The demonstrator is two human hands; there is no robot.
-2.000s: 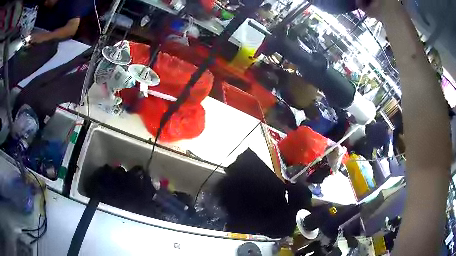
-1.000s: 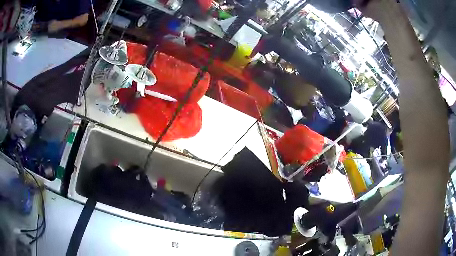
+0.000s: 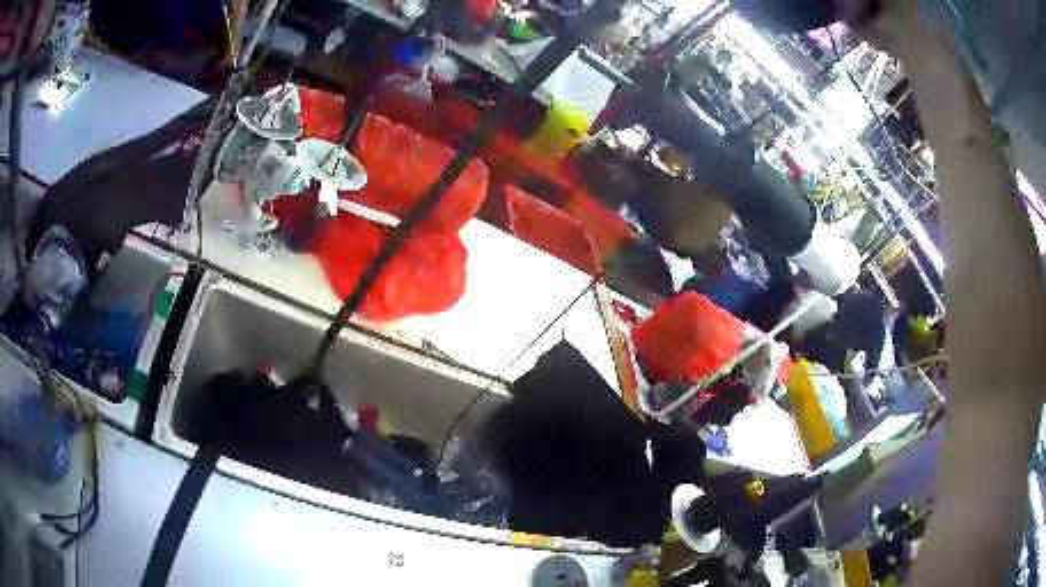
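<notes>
A long black strip (image 3: 430,206) runs diagonally from the top of the view down into the pale trough (image 3: 235,333). A black band (image 3: 184,516) lies across the white tabletop (image 3: 298,545) at lower left. Dark cloth (image 3: 270,419) lies in the trough, and a larger black piece (image 3: 574,447) covers its right end. My bare right forearm rises along the right side. My right hand (image 3: 868,21) is small, blurred and cut off at the top edge beside something dark; its fingers and any grip cannot be made out. My left hand is not in view.
Red bags (image 3: 407,269) and a thread stand with white discs (image 3: 333,166) are behind the trough. A blue-tinted tub (image 3: 115,333) is at left. A grey disc (image 3: 559,572) lies at the table's lower edge. A machine head with a white disc (image 3: 696,516) is at lower right.
The view has shifted slightly. The diagonal black strip has swung a little and looks wider near the trough. Another person's forearm at upper left no longer shows. My right arm stays raised.
</notes>
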